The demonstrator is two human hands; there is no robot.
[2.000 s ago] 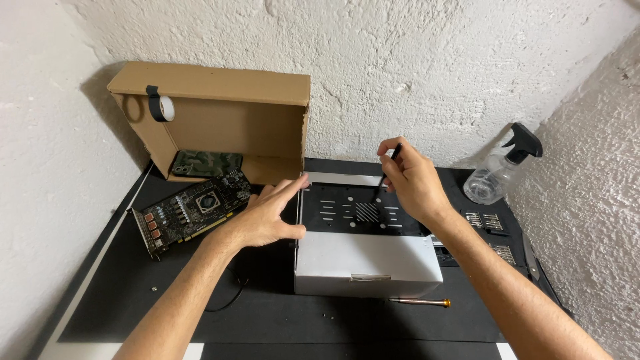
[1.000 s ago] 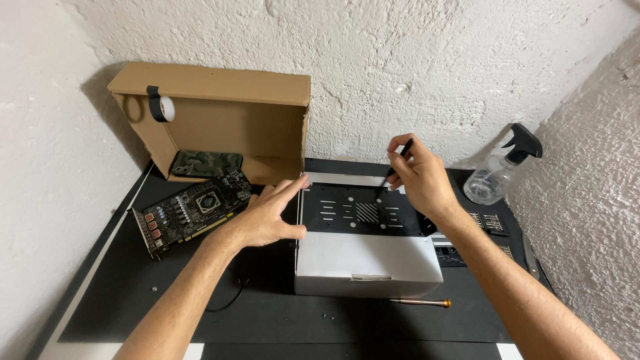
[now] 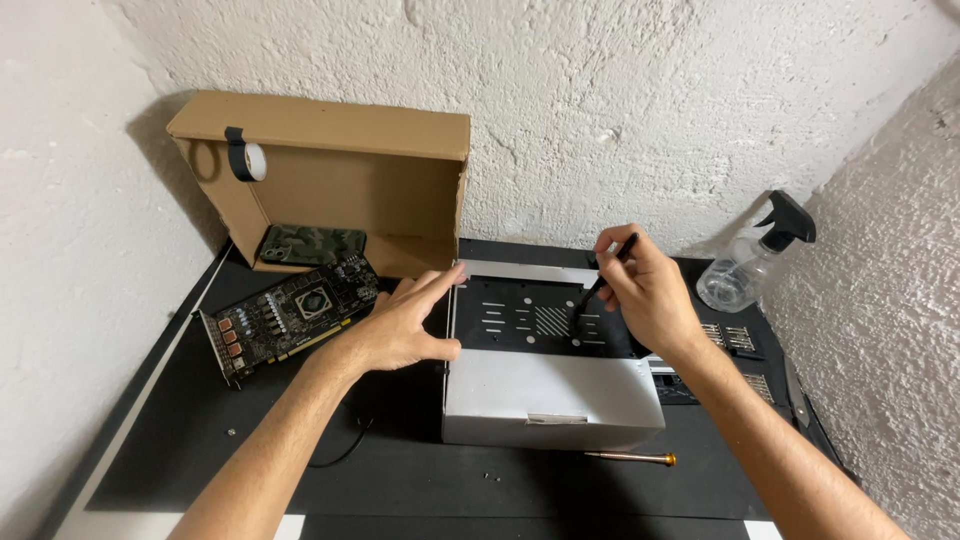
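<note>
A black graphics card backplate (image 3: 510,321) with slots and round holes lies on top of a white cardboard box (image 3: 555,386). My right hand (image 3: 637,289) grips a thin black brush (image 3: 600,281), its lower end at the plate beside the diagonal vents. At the left edge of box and plate, my left hand (image 3: 409,322) rests with thumb and fingers spread, steadying them and gripping neither between its fingers. Left of that hand, a bare graphics card circuit board (image 3: 292,319) lies with its chip facing up.
Behind the board stands an open cardboard box (image 3: 322,135) holding a camouflage-patterned phone (image 3: 315,244). A spray bottle (image 3: 731,277) stands at right near screwdriver bits (image 3: 739,337) and scissors (image 3: 796,397). A precision screwdriver (image 3: 637,457) and small screws (image 3: 491,477) lie in front.
My right hand and the brush have shifted over the plate; the brush's lower end is now nearer the diagonal vents. My left hand stays at the box's left edge.
</note>
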